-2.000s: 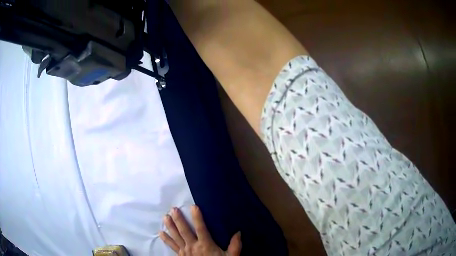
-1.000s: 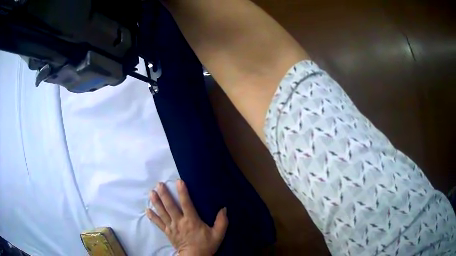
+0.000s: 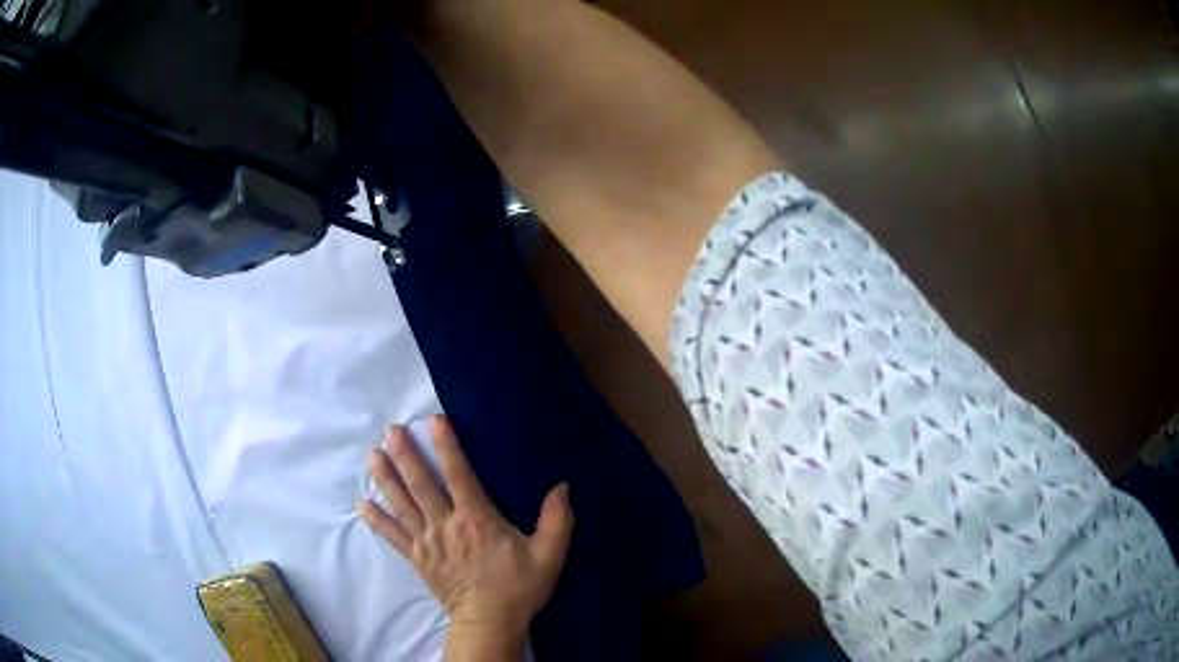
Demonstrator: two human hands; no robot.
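A grey-black cloth cutting machine (image 3: 220,142) stands at the upper left over white marker paper (image 3: 278,362). Its metal front parts (image 3: 393,246) are at the paper's right edge, beside the dark navy fabric lay (image 3: 504,349). My left hand (image 3: 466,530) lies palm down with fingers spread, mostly on the paper, its thumb over the navy fabric. It holds nothing. My right forearm, in a patterned sleeve, reaches to the top edge beside the machine. My right hand is not visible, so its grip is hidden.
A yellow-gold taped cloth weight (image 3: 263,618) rests on the paper at the lower left, left of my left hand. The brown table (image 3: 905,117) shows beyond the fabric and my right arm. A small shiny metal part (image 3: 519,207) shows between the fabric and my forearm.
My left hand has moved up the picture along the paper edge, and more of it shows. The weight also sits higher in view. The machine is slightly lower in the picture.
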